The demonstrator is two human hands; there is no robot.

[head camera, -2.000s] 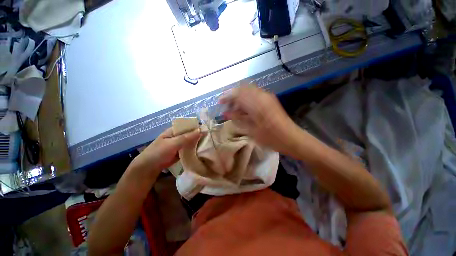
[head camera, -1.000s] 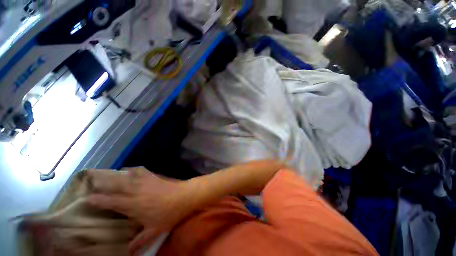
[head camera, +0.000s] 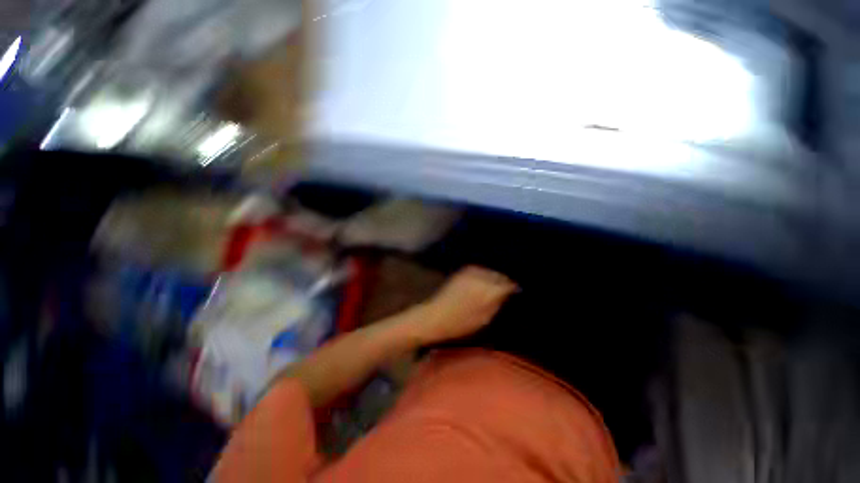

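Observation:
The frame is strongly blurred. My left hand [head camera: 469, 300] is in front of my body, below the table's front edge. It looks curled, but the blur hides whether its fingers hold anything. My right hand is not in view. The cream cloth piece from the earlier frames does not show clearly. The white sewing table [head camera: 405, 80] with its grey front edge lies above my hand.
A red crate [head camera: 351, 294] with pale, blurred contents [head camera: 255, 325] stands at the lower left, beside my left forearm. Pale cloth [head camera: 717, 406] hangs at the lower right. Blurred piles lie at the upper left.
The view has swung from the right side back to the left. The bundle of cream cloth and my right hand have left the picture. My left hand now shows away from the cloth.

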